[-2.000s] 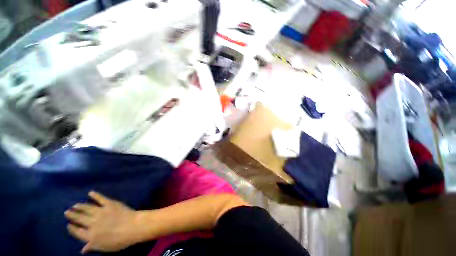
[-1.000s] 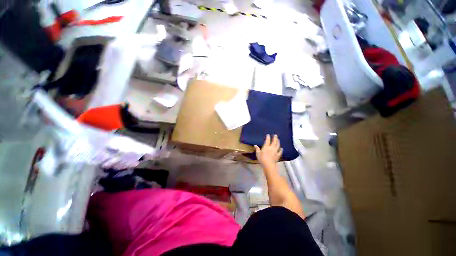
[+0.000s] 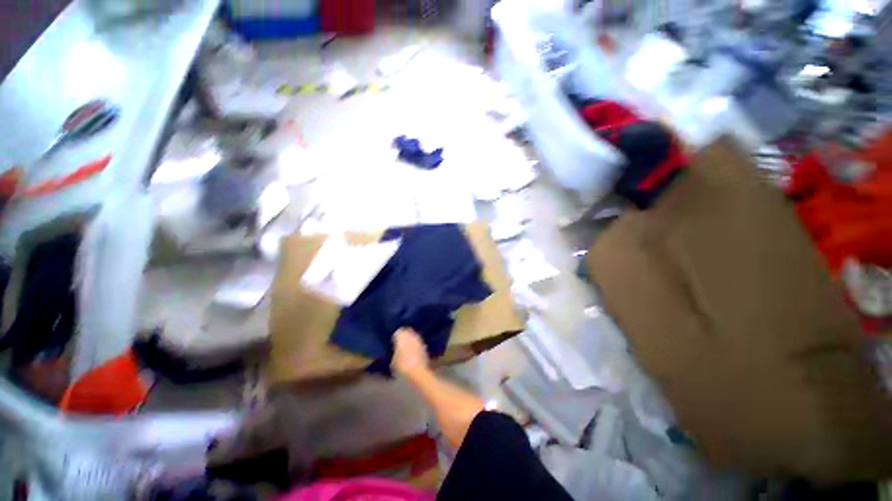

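Observation:
A dark navy cut cloth piece (image 3: pixel 421 279) lies on top of a brown cardboard carton (image 3: pixel 303 338), bunched towards its front edge. A white sheet (image 3: pixel 350 266) lies beside and partly against it on the left. My right hand (image 3: pixel 409 350), bare, grips the near edge of the navy cloth with fingers closed. My left hand is not in view. The picture is blurred.
A larger cardboard sheet or box (image 3: pixel 714 303) stands at the right. A pale tub (image 3: pixel 557 117) with red and black cloth (image 3: pixel 641 147) is behind. A white table edge (image 3: pixel 122 284) is at left. Papers and a navy scrap (image 3: pixel 419 153) lie on the floor.
The view has swung right, away from the machine. My right hand went from the navy garment to the carton, then closed on the cloth there, which is now bunched and shifted.

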